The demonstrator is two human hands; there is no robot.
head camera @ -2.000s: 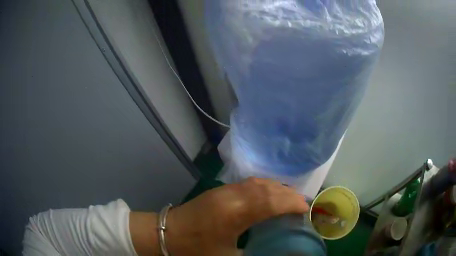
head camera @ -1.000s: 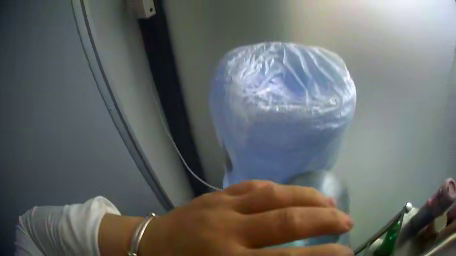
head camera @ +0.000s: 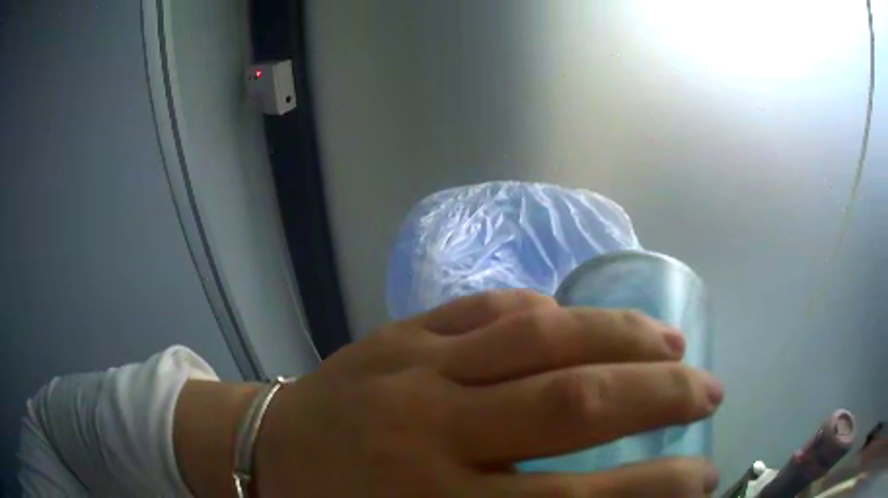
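My left hand (head camera: 487, 389) comes in from the lower left, with a white sleeve and a silver bracelet at the wrist. Its fingers wrap round a translucent blue-green tumbler (head camera: 638, 282), close to the camera at bottom centre. The tumbler's rounded end shows above the fingers; its lower part is hidden by the hand and cut off by the picture's edge. The thumb is not visible. My right hand is not in view.
A large blue water jug (head camera: 506, 233) in clear plastic stands behind the hand. A small white box (head camera: 277, 88) with a red light is on a dark strip at upper left. Bottle-like items (head camera: 818, 452) show at lower right. Pale walls surround them.
The view has tilted up, so the jug sits lower and the yellow bin is out of sight. The held tumbler has come up and shows more above the fingers.
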